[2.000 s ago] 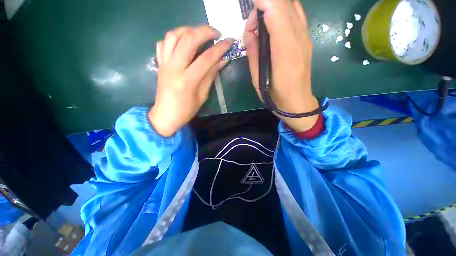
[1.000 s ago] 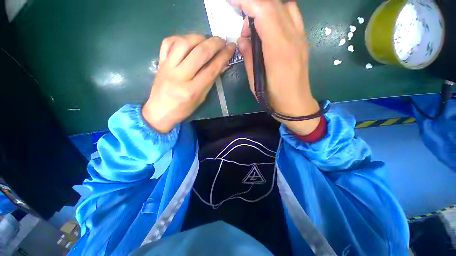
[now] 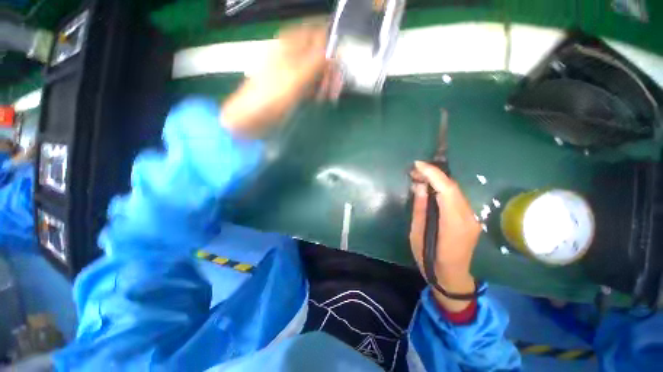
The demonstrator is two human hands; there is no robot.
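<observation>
My left hand, blurred, is stretched out to the far side of the mat and grips the left edge of a phone assembly. The phone is silvery and tilted, above the pale rail, with its far end cut off by the top of the picture. My right hand rests low over the mat, closed round the black handle of a soldering iron. The iron's thin tip points away from me, and its cord runs by my wrist.
A green mat lies in front. White flakes and a yellow-green tape roll are at right. A black fan with a grille stands upper right. A black rack holds phones at left. A pale rail crosses behind.
The view has shifted to show more of the bench. My left hand has moved away from my right, outward with the phone. My right hand still holds the iron, now away from the phone.
</observation>
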